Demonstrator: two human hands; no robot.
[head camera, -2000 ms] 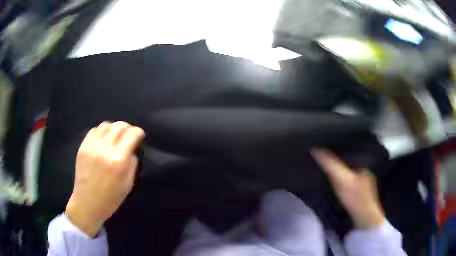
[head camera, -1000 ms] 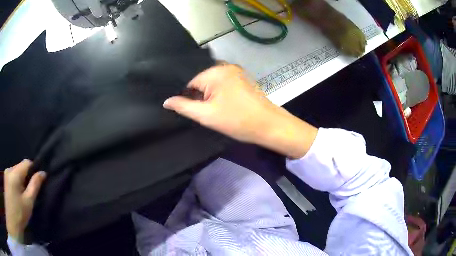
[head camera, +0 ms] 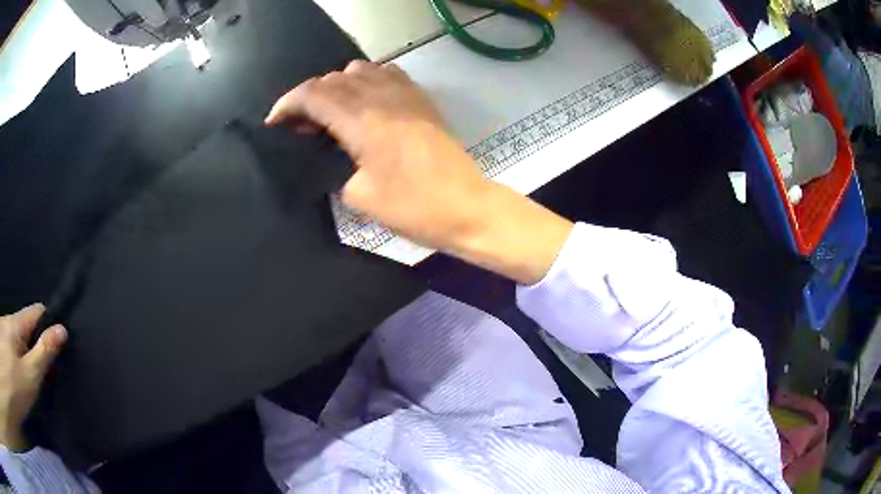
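A large black fabric panel [head camera: 193, 260] covers the left of the table and hangs over its front edge, with a raised fold across it. My left hand [head camera: 27, 362] grips its left edge at the picture's left rim, partly cut off. My right hand [head camera: 386, 145] is on the panel's right part, fingers bent over a bunched piece of cloth, fingertips partly hidden. The presser foot and needle area [head camera: 198, 50] is lit at the top left, above and left of my right hand, with black cloth below it.
Scissors with a green loop [head camera: 493, 43] and a brown brush [head camera: 676, 43] lie at the top. A printed ruler [head camera: 570, 106] runs along the table's front edge. A red tray [head camera: 838, 198] in a blue bin is at the right. A pale strip [head camera: 580, 365] lies by the lap.
My right hand has moved up and left with the cloth, uncovering part of the ruler beneath its wrist. The panel is pulled flatter. My left hand has stayed near the left rim.
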